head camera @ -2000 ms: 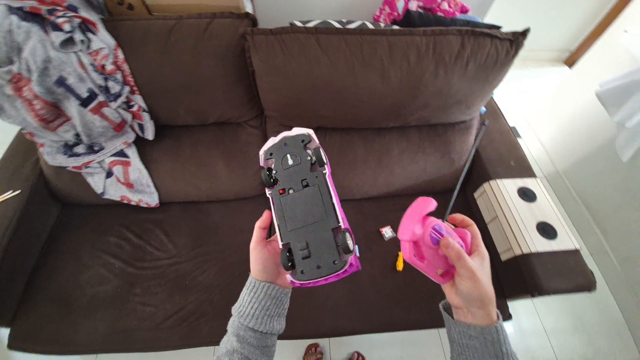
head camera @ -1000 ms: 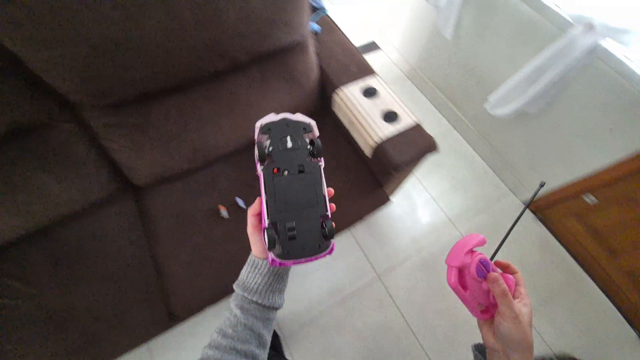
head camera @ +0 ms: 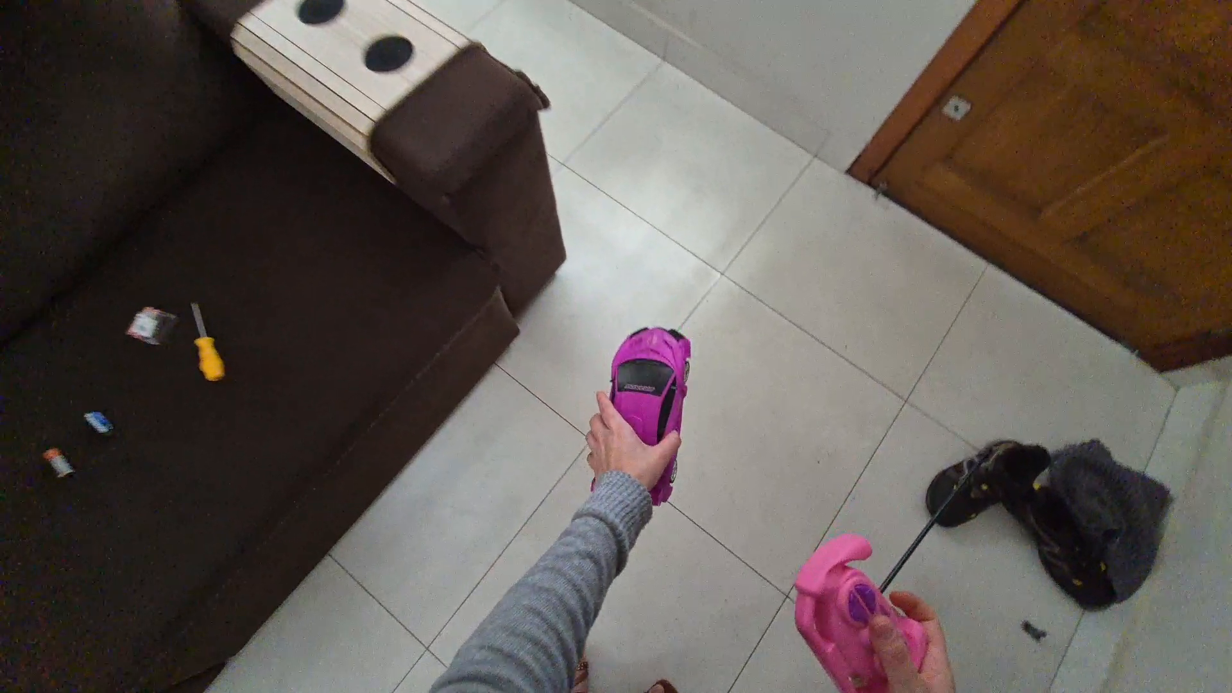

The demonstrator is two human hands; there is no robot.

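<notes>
My left hand (head camera: 624,445) grips a magenta toy car (head camera: 653,385) from above, fingers on one side and thumb on the other. The car is roof up over the tiled floor; whether its wheels touch the tiles I cannot tell. At the lower right, my right hand (head camera: 910,645) holds a pink remote control (head camera: 835,616) with a purple button and a long black antenna. The thumb lies on its face near the button. On the sofa seat to the left are a yellow-handled screwdriver (head camera: 209,358), a small clear packet (head camera: 151,325) and two small batteries, one blue (head camera: 98,422), one orange and white (head camera: 58,462).
A brown sofa (head camera: 318,289) fills the left side, with a wooden armrest tray (head camera: 356,67) on its arm. Dark shoes (head camera: 1059,539) with a grey cloth stand on the floor at right, near a small dark piece (head camera: 1033,630). A wooden door (head camera: 1078,164) is at upper right.
The car was underside up in my left hand; it is now roof up and lower, over the floor. My right hand still holds the remote. The view has swung right, off the sofa.
</notes>
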